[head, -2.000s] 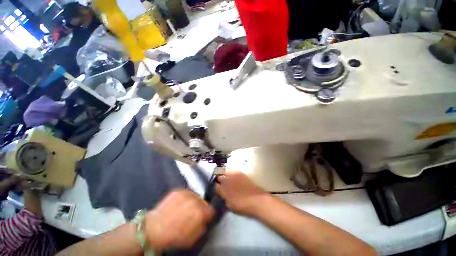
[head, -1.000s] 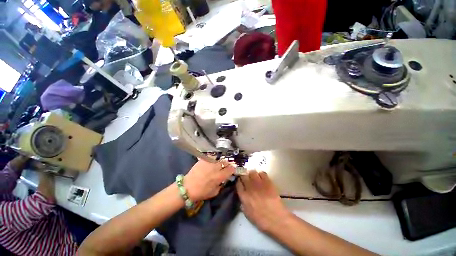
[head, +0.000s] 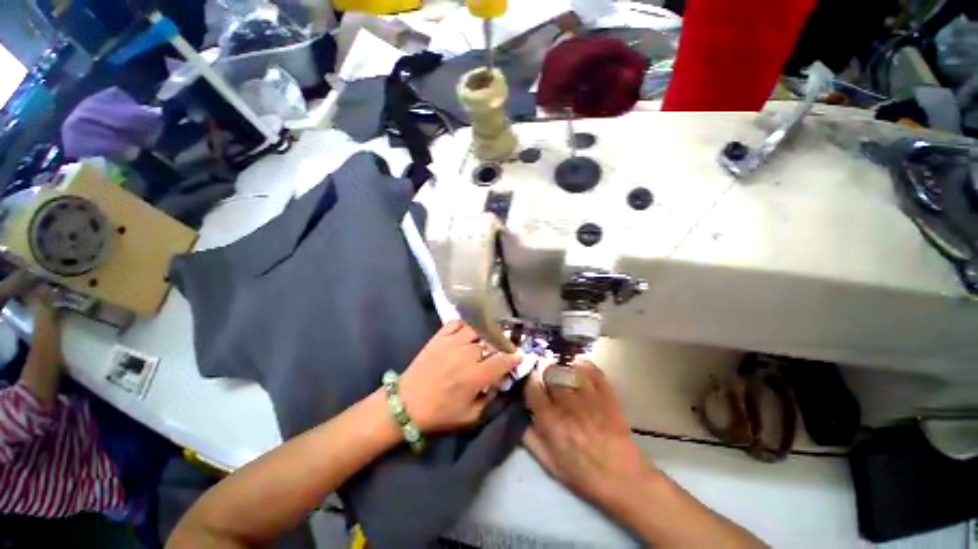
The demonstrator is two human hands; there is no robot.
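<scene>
A dark grey garment panel [head: 311, 290] lies spread left of the needle and hangs over the front table edge. A white strip [head: 427, 255] shows along its right edge and runs to the needle area. My left hand [head: 456, 375], with a bracelet at the wrist, presses the cloth with its fingertips just left of the presser foot [head: 539, 345]. My right hand [head: 579, 420] holds the cloth at the front of the foot, fingers bent. The needle itself is too small to tell.
The cream sewing machine [head: 751, 257] fills the right. Scissors [head: 751, 413] lie under its arm, beside a black tray [head: 917, 483]. A second machine [head: 97, 236] and a person's striped sleeve [head: 54, 461] are at left. Red cloth [head: 740, 54] hangs behind.
The view has moved closer to the machine head. My hands have come from below the foot up to the needle area. The white strip now shows along the panel's edge.
</scene>
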